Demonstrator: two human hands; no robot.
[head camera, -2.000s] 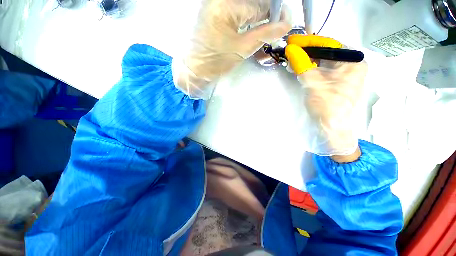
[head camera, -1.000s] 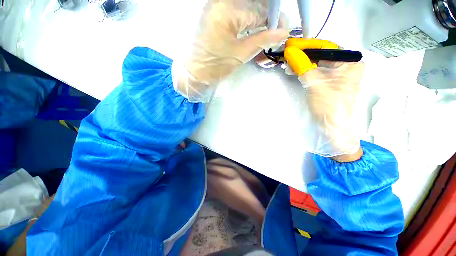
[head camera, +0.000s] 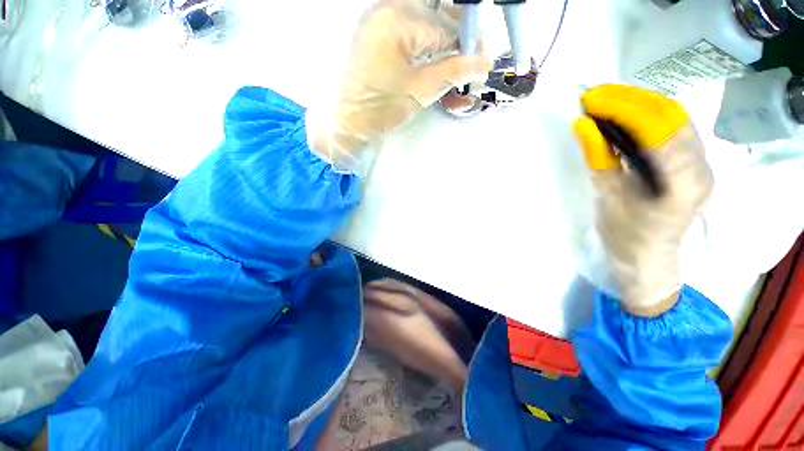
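Note:
The workpiece, with a shiny end part (head camera: 511, 81) and two pale bars, lies near the top centre, cut off by the top edge. My left hand (head camera: 397, 75), in a clear glove, holds it at its left side, thumb beside the shiny end. My right hand (head camera: 648, 167), gloved with yellow finger cots, is to the right and apart from the workpiece. It grips the black tweezers (head camera: 630, 151), which are blurred; their tips cannot be made out. A thin dark wire (head camera: 557, 40) curves right of the bars.
Similar shiny parts (head camera: 201, 18) sit at the top left of the white benchtop (head camera: 441, 220). A labelled white bottle (head camera: 696, 44) and a smaller bottle (head camera: 756, 106) stand at the upper right. White wipes (head camera: 758, 189) lie at the right. A red tray (head camera: 767, 370) is at the lower right.
My right hand with the tweezers has moved right and down, away from the workpiece, and turned. More of the shiny end shows. The bottles appear shifted.

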